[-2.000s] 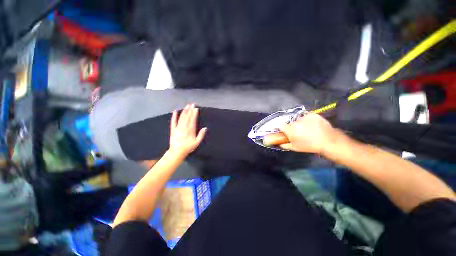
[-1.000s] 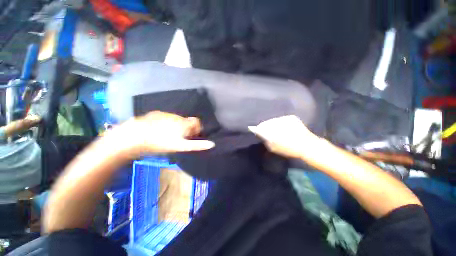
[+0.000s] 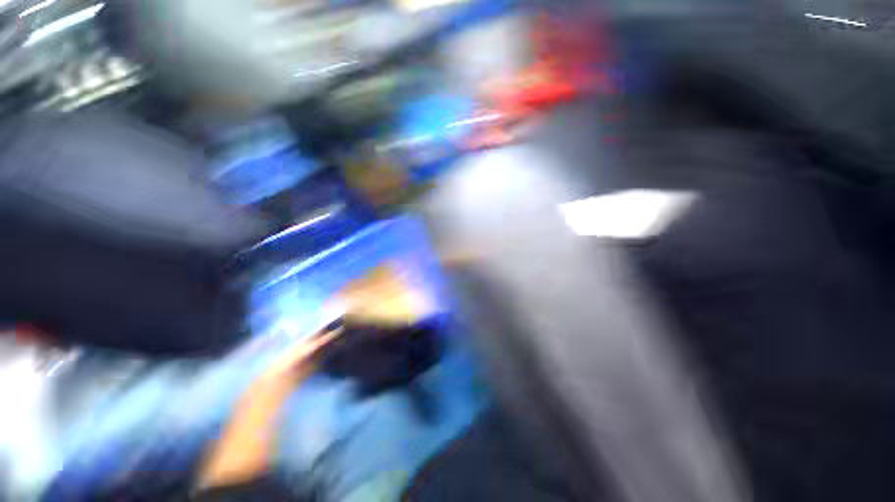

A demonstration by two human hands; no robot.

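The picture is strongly blurred. My left hand [image 3: 299, 348] is at the lower left, its fingers at a small black garment piece [image 3: 383, 348], which it appears to hold. The piece hangs in front of a blue plastic crate [image 3: 343, 260] with tan contents. The light-grey sleeve board [image 3: 599, 343] runs from the upper middle down to the lower right, with its rounded end at the top. My right hand is not in view. The iron is not in view.
A white piece [image 3: 628, 214] lies beside the board on dark cloth [image 3: 785, 294]. A large dark padded shape [image 3: 108, 245] stands at the left. Blurred red and blue things are at the top middle. The floor around the crate is blue.
The view has swung left and turned, so the board now runs steeply. My left hand and the black piece have moved off the board beside the crate. My right hand has left the picture.
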